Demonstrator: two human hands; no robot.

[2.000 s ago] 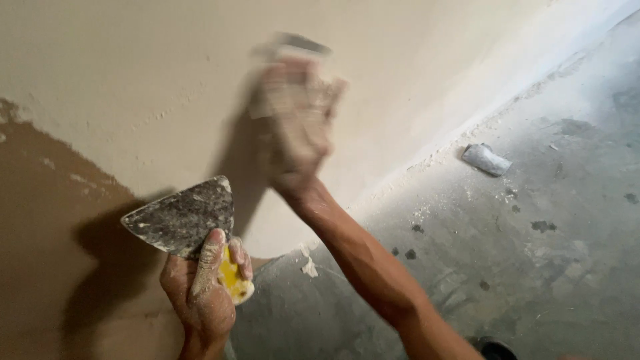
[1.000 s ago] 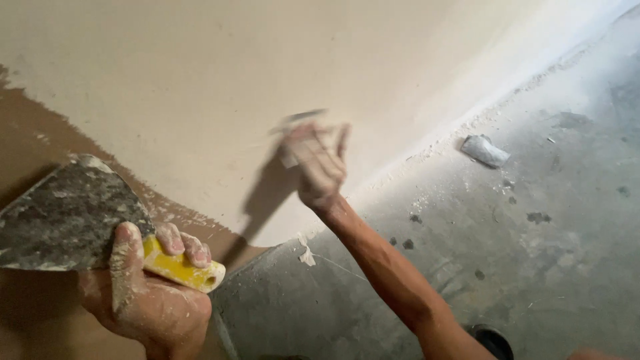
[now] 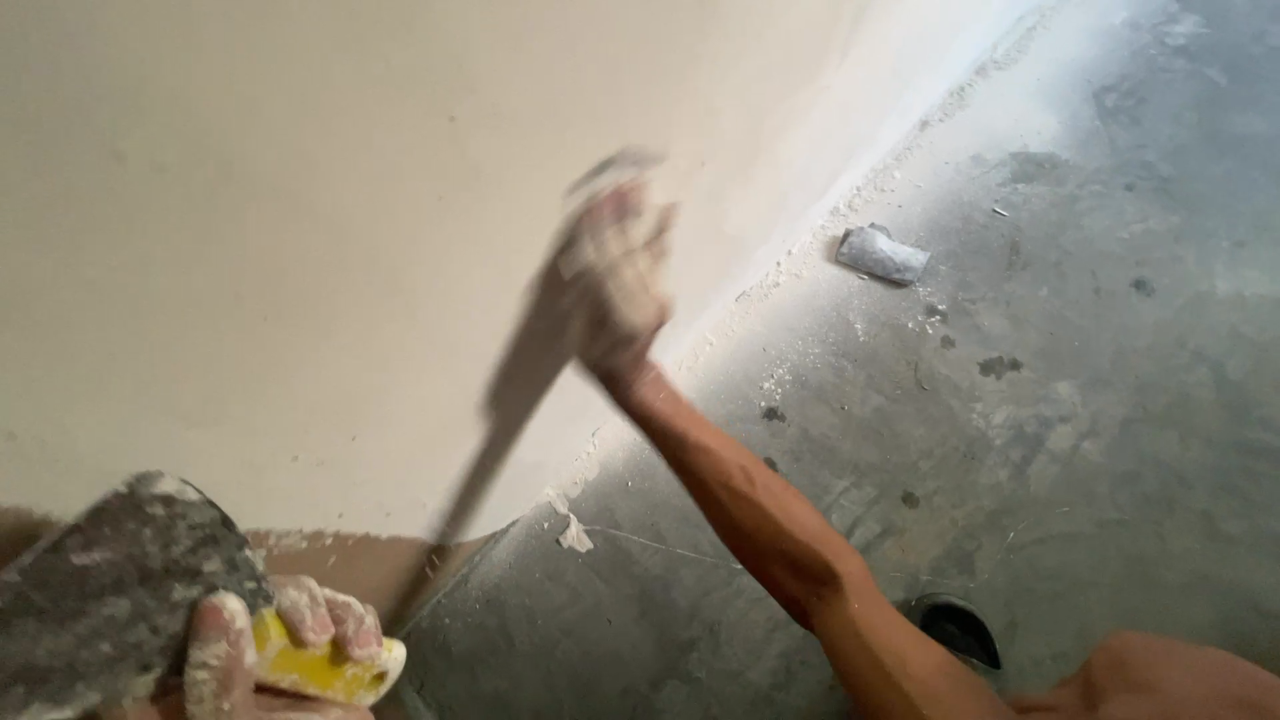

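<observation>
My left hand (image 3: pixel 235 655), caked with pale plaster, is closed around the yellow handle of a putty knife (image 3: pixel 130 590) at the lower left; its wide, dark, smeared blade points left. At the centre, my right hand (image 3: pixel 620 280) is blurred by motion and grips a second flat scraper (image 3: pixel 615 170), whose blade lies at or close to the wall (image 3: pixel 300 250). The handle of that scraper is hidden in the fingers. Pale plaster coats most of the wall, with a brown strip along the lower left.
Grey concrete floor (image 3: pixel 1080 420) meets the wall along a diagonal edge strewn with plaster crumbs. A crumpled greyish piece (image 3: pixel 885 255) lies near that edge. A pale scrap (image 3: pixel 574 535) sits by the wall's lower corner. A dark rounded object (image 3: pixel 955 630) and a bare knee or leg show at the lower right.
My left hand with the putty knife has gone lower in view, toward the bottom left corner. My right hand stays near the middle by the wall, still holding its scraper.
</observation>
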